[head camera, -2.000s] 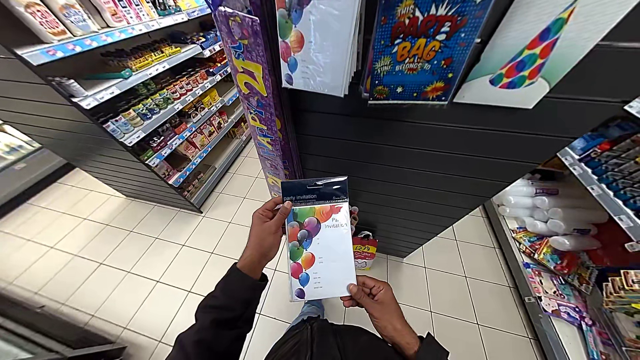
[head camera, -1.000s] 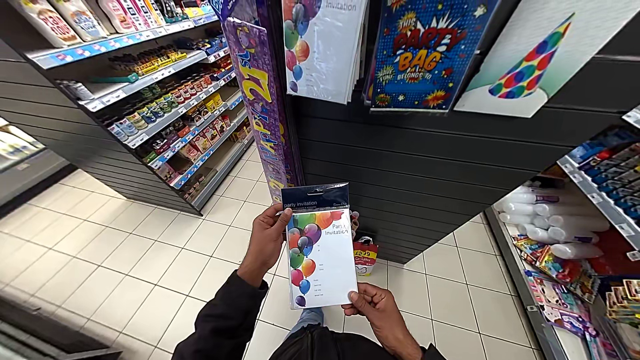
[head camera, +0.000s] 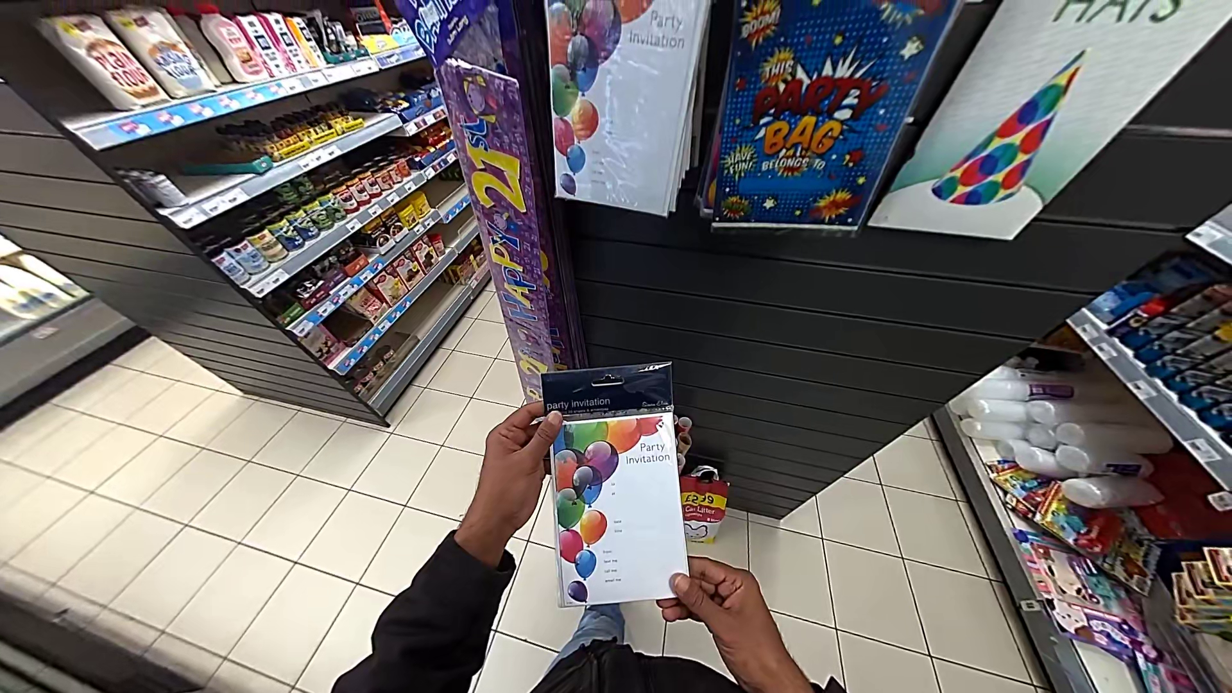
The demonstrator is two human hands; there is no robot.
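Both hands hold a flat pack of party invitations [head camera: 635, 510], printed with coloured balloons and topped by a dark card header with a hanging slot. My left hand [head camera: 510, 476] pinches its upper left edge, thumb in front. At the lower right corner, my right hand [head camera: 727, 611] grips it between thumb and fingers. The pack is upright and faces me. Above it, more balloon invitation packs [head camera: 626, 106] hang on the dark slatted panel, beside blue party bag packs [head camera: 808, 115] and a pack picturing a spotted party hat [head camera: 1020, 135].
A purple birthday banner pack [head camera: 500, 202] hangs at the panel's left end. Stocked grocery shelves [head camera: 318, 154] stand at left. At right, a shelf holds white rolled items [head camera: 1068, 433] and colourful packets. A red and white bag [head camera: 705, 505] stands on the tiled floor [head camera: 366, 510] behind the pack.
The held pack has tilted slightly, so its header and the printed words show more plainly than two seconds ago. Both hands have kept their hold on it.
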